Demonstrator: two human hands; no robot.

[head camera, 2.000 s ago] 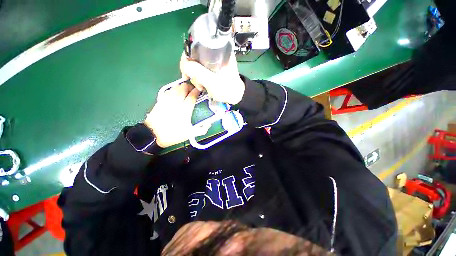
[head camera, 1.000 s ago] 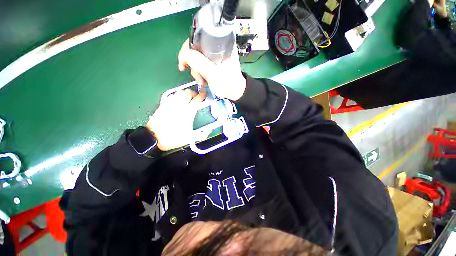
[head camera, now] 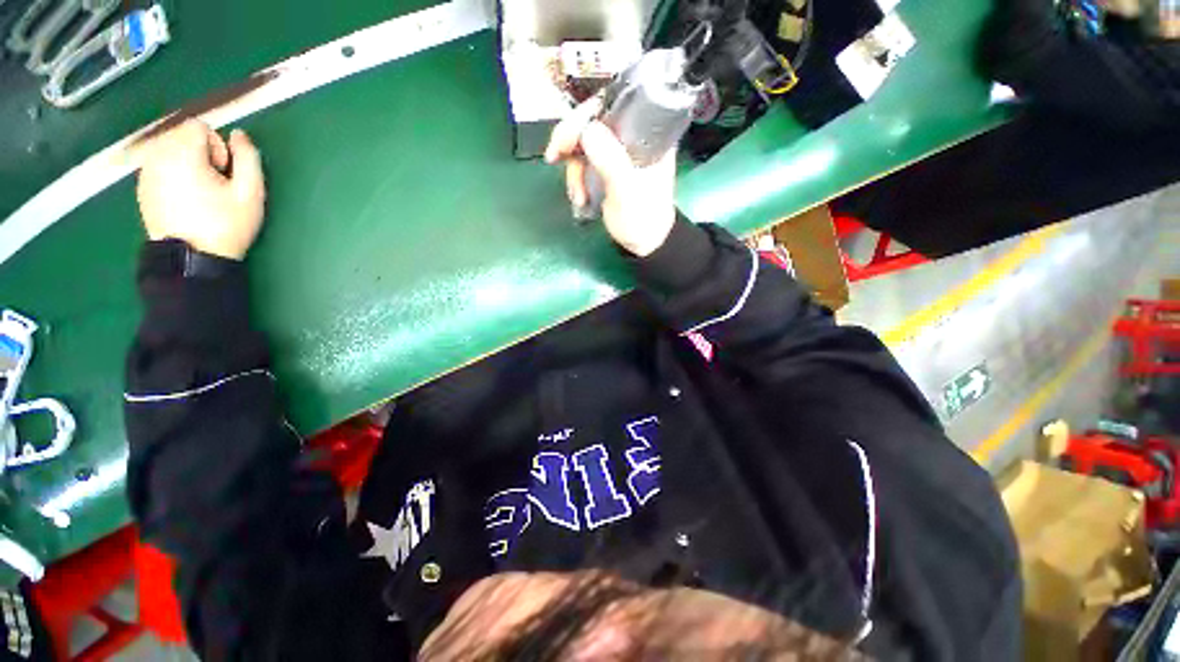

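My right hand (head camera: pixel 628 175) grips the grey-silver electric screwdriver (head camera: pixel 654 104), which is tilted with its tip low and to the left over the green bench (head camera: pixel 388 194). My left hand (head camera: pixel 201 192) is on the left at the long white strip (head camera: pixel 388 45), fingers curled. No unit shows in it, and its fingertips are partly hidden. White loop-shaped units with blue-and-white ends (head camera: pixel 110 65) lie beyond the strip at the upper left.
More white loops (head camera: pixel 39 427) and small white bits lie at the left edge. The screw feeder (head camera: pixel 528 91) stands beside the screwdriver, with black parts to its right. Another person's dark sleeve (head camera: pixel 1055 71) is at the upper right. Red stools stand below the bench.
My left hand has moved from the centre to the far left, and the loops are gone from the centre. My right hand and the screwdriver have moved right and tilted.
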